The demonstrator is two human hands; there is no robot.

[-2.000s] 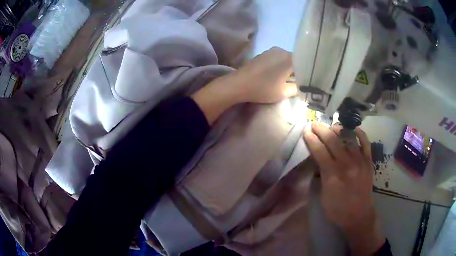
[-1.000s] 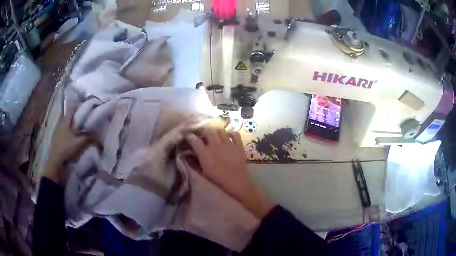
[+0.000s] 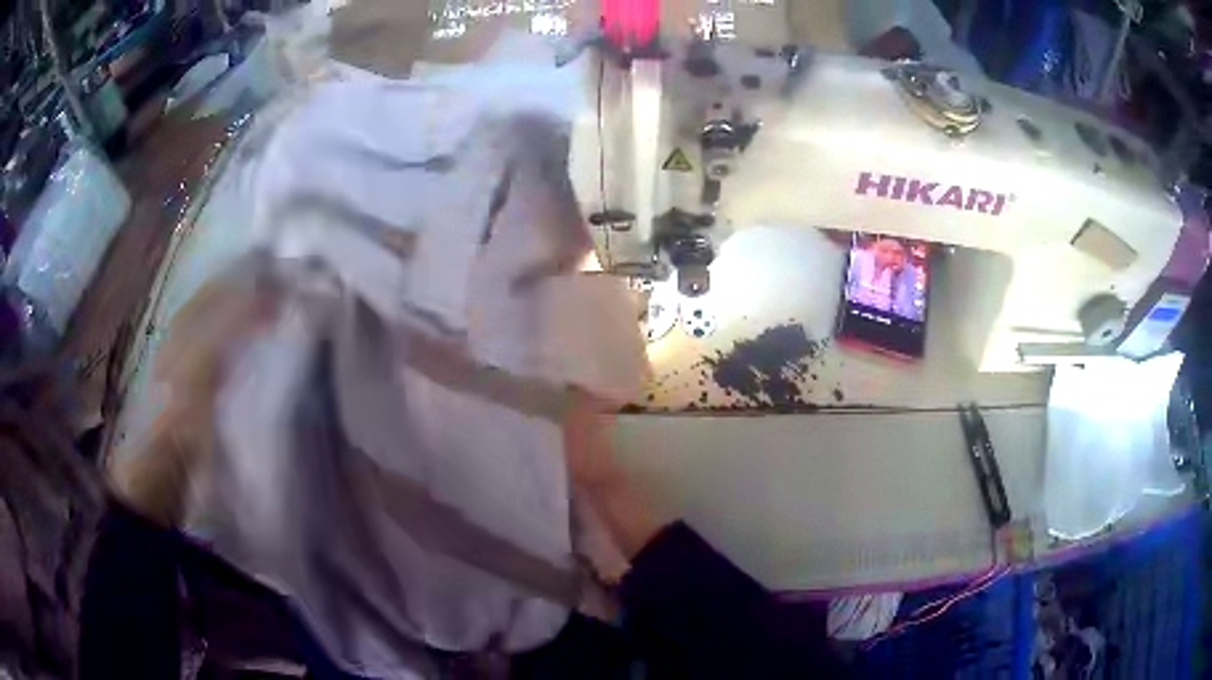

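Note:
The garment (image 3: 459, 306), pale lilac-grey with brown-beige seam bands, lies bunched and blurred left of the needle, its front part hanging over the table edge. My left hand (image 3: 180, 399) is blurred at the garment's left side and grips the cloth. My right hand (image 3: 598, 485) is at its right edge, holding the cloth, with the fingers partly hidden by it. The presser foot and needle area (image 3: 645, 282) of the white sewing machine (image 3: 798, 153) is lit. The cloth's right edge lies close beside it; contact is unclear.
A lit smartphone (image 3: 884, 295) lies under the machine arm. Dark scraps (image 3: 764, 365) are scattered right of the needle. A thin black tool (image 3: 985, 465) lies near the front edge. White material (image 3: 1110, 445) hangs at the right, above blue crates (image 3: 1103, 618). Darker cloth (image 3: 47, 505) is at far left.
The view swung from close over the needle to the whole machine. The garment has been pulled out and spread leftward and forward. My right hand has moved from beside the needle towards the front edge.

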